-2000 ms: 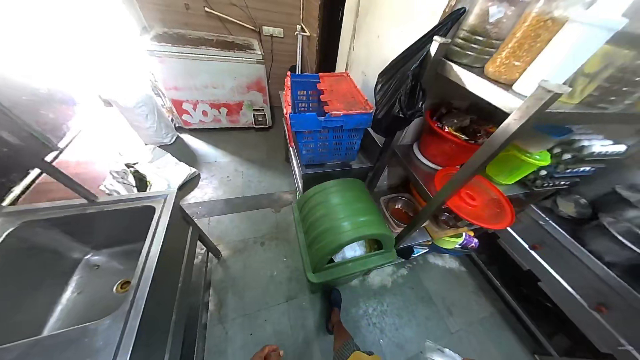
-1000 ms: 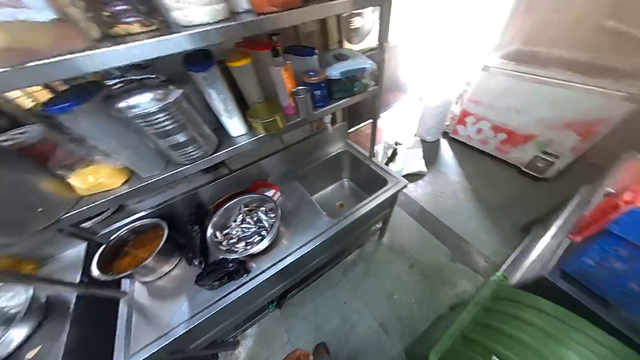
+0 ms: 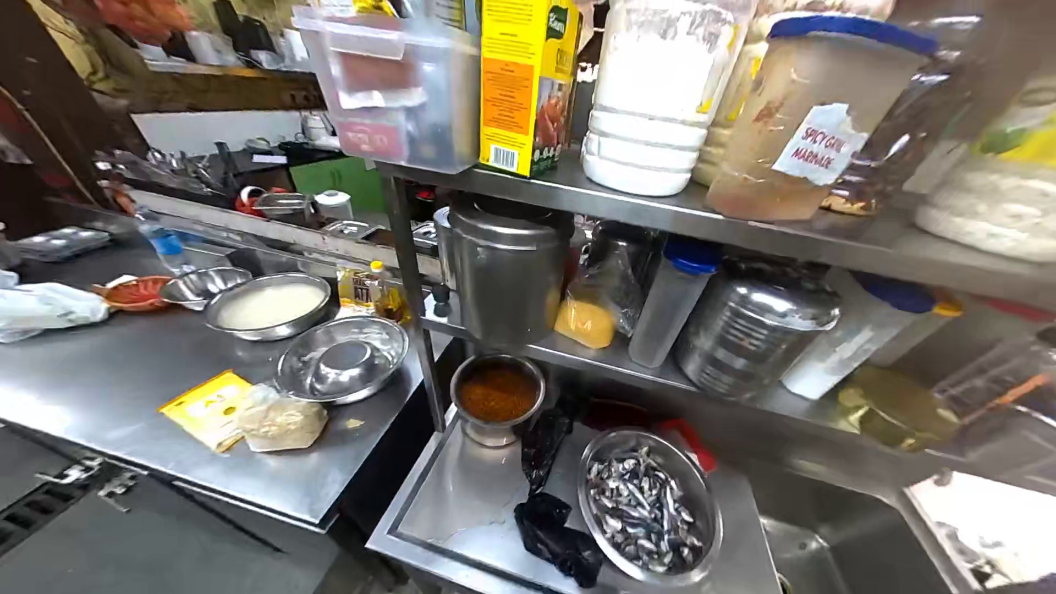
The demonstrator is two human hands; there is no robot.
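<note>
Neither of my hands shows in the head view now. On the steel sink counter, a steel bowl [image 3: 650, 507] holds many small silvery fish. Black plastic bags [image 3: 557, 540] lie at its left. Behind them stands a steel pot [image 3: 497, 396] with reddish-brown contents. Across a gap, the left steel table bears a bowl of whitish liquid [image 3: 271, 305], a shiny bowl with a raised centre [image 3: 342, 359], a clear bag of pale flour-like stuff [image 3: 282, 421] and a flattened yellow packet [image 3: 210, 408].
Two steel shelves hang over the sink counter; the upper shelf edge [image 3: 701, 210] bears tubs and a yellow carton [image 3: 520, 91]. A large steel canister [image 3: 507, 276] stands on the lower one. The sink basin [image 3: 841, 528] is at the lower right, a white plastic bag [image 3: 49, 309] far left.
The view has swung left, from the floor and green tub across the sink to the shelves and left table. The hand partly seen at the bottom edge earlier is out of view.
</note>
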